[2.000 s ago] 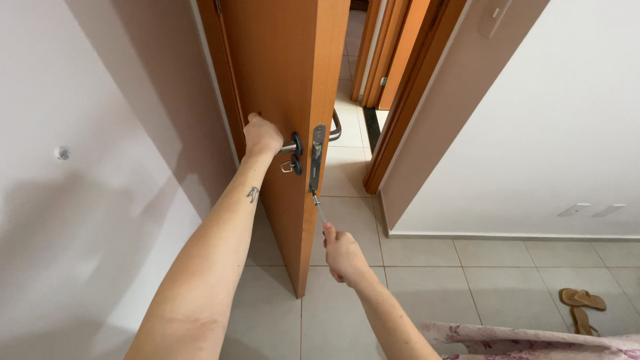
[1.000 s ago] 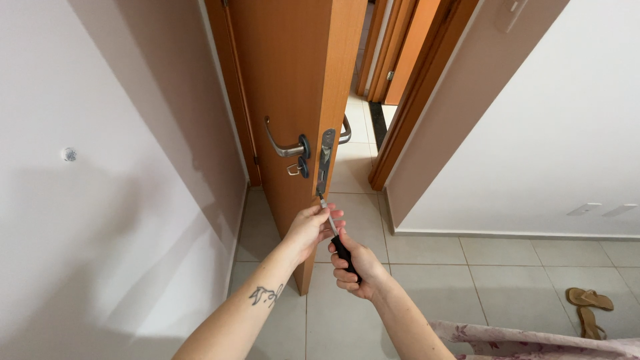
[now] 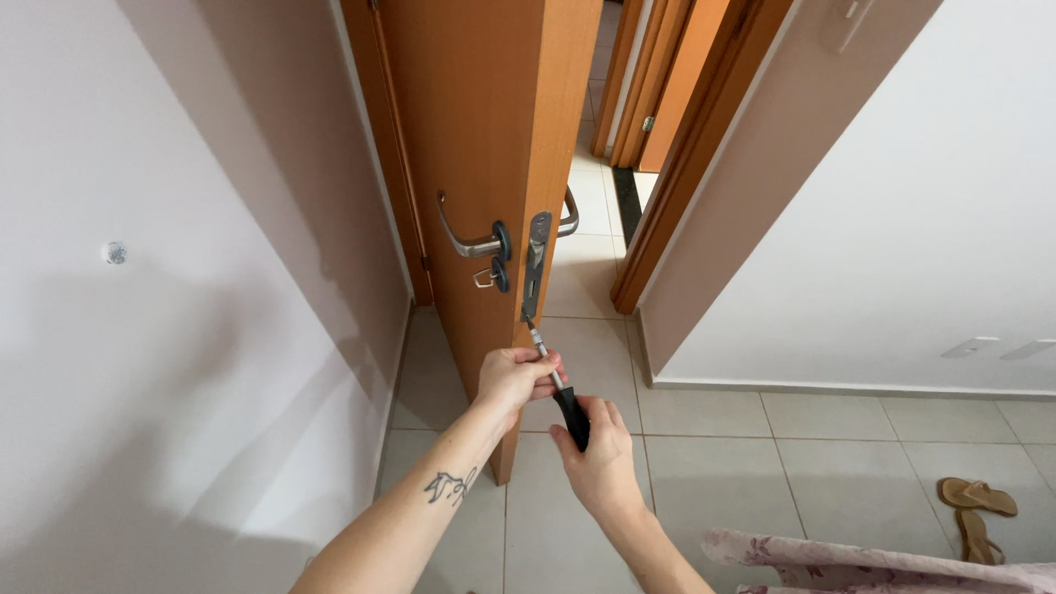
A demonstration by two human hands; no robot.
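Observation:
A screwdriver (image 3: 571, 417) with a black handle has its tip at the lower end of the metal lock faceplate (image 3: 536, 268) on the edge of a wooden door (image 3: 462, 132). My right hand (image 3: 602, 462) is closed around the handle. Just above it, my left hand (image 3: 520, 379) pinches the metal shaft between thumb and fingers. The latch bolt sticks out of the faceplate. On the door's face are a metal lever handle (image 3: 472, 245) and, below it, a key (image 3: 483, 279) in the keyhole. Part of the other lever handle (image 3: 569, 216) shows behind the door.
A white wall (image 3: 206, 330) stands left of the door, another (image 3: 907, 247) to the right beyond the wooden door frame (image 3: 701, 157). On the tiled floor (image 3: 709, 470) lie brown flip-flops (image 3: 978, 497), near a patterned cloth (image 3: 792, 553) at the bottom right.
My left hand was at the door's lever handle two seconds ago; it has come down to the screwdriver's shaft. My right hand has stayed on the screwdriver, with its tip near the faceplate's lower end.

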